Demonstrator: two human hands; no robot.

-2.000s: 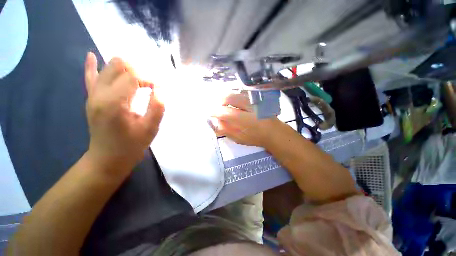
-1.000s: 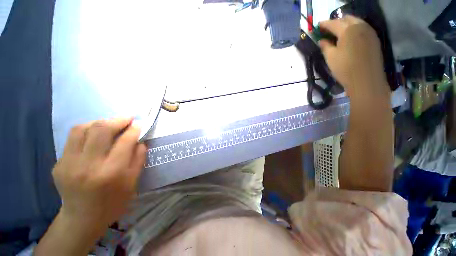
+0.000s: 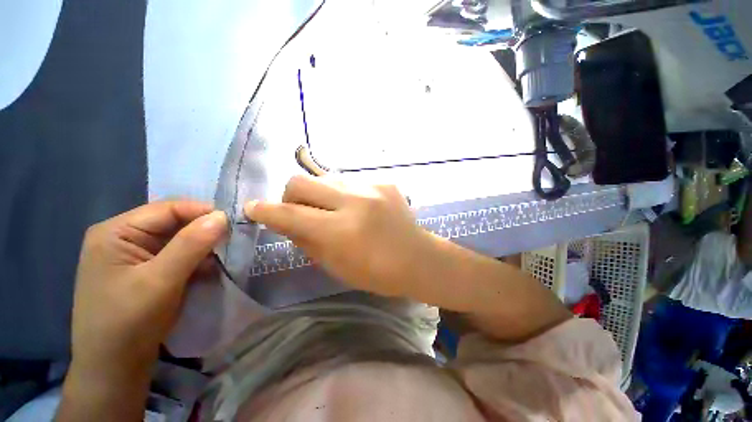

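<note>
The light fabric panel [image 3: 185, 99] lies over the dark grey fabric panel [image 3: 91, 157], its curved, stitched edge running down to the table front. My left hand [image 3: 148, 272] pinches this edge between thumb and index finger. My right hand [image 3: 354, 227] is just right of it, its fingertips close to the edge; its palm side is hidden, so I cannot tell whether it holds anything. The grey ribbed attachment [image 3: 546, 70] hangs under the machine head at the upper right. Black scissor handles [image 3: 549, 157] show below it.
The ruler strip [image 3: 503, 218] runs along the front of the white machine bed [image 3: 429, 124]. A black phone-like rectangle [image 3: 622, 111] and a tan-grey ring [image 3: 577, 144] are at the right. A perforated basket [image 3: 618, 272] with white and red scraps is below the table edge.
My right hand has come from the green handle beside the scissors to the fabric edge near my left hand. The green handle no longer shows. The view has shifted.
</note>
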